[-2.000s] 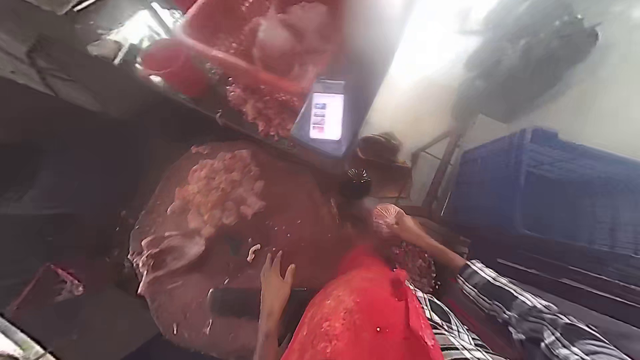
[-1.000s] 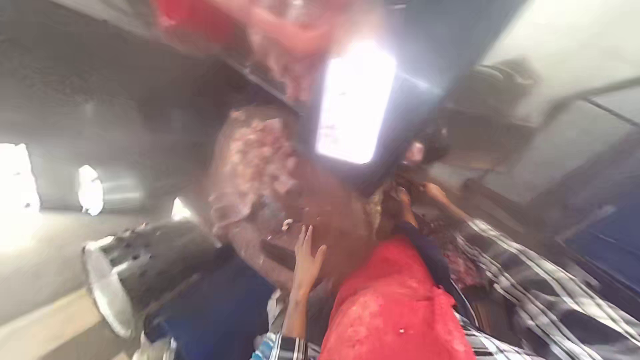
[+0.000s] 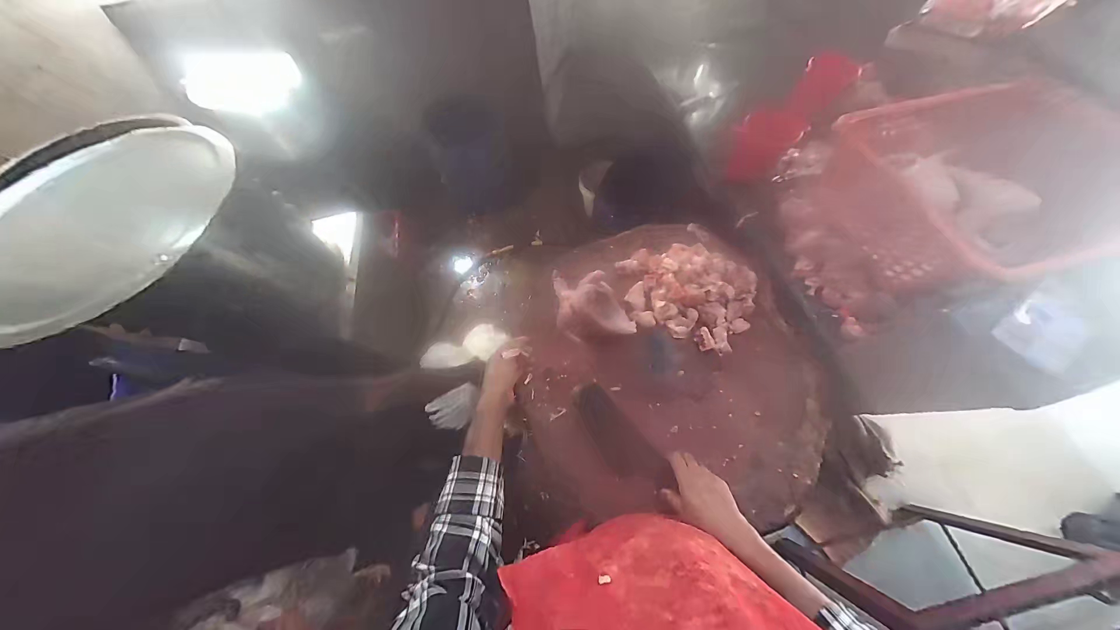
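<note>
A round chopping block (image 3: pixel 700 420) bears a pile of cut raw meat pieces (image 3: pixel 691 293), with a larger pale pink piece of meat (image 3: pixel 595 306) beside it. My left hand (image 3: pixel 503 367) is at the block's left edge, near pale blurred items (image 3: pixel 464 346); a small pinkish bit shows at its fingers, but its grip is unclear. At the lower part of the block, my right hand (image 3: pixel 700 494) closes round the near end of a dark, broad-bladed knife (image 3: pixel 617 429), which lies flat or nearly flat over the wood. Blur hides the handle.
A red plastic basket (image 3: pixel 971 254) with pale meat stands at the upper right, more meat pieces (image 3: pixel 822 254) beside it. Red containers (image 3: pixel 766 140) are behind. A large pale round pan or lid (image 3: pixel 105 227) is at far left. Metal bars (image 3: pixel 989 604) run at lower right.
The view has swung strongly. One hand rested open on the block by the knife earlier; now my right hand is at the knife's end and my left at the block's left edge.
</note>
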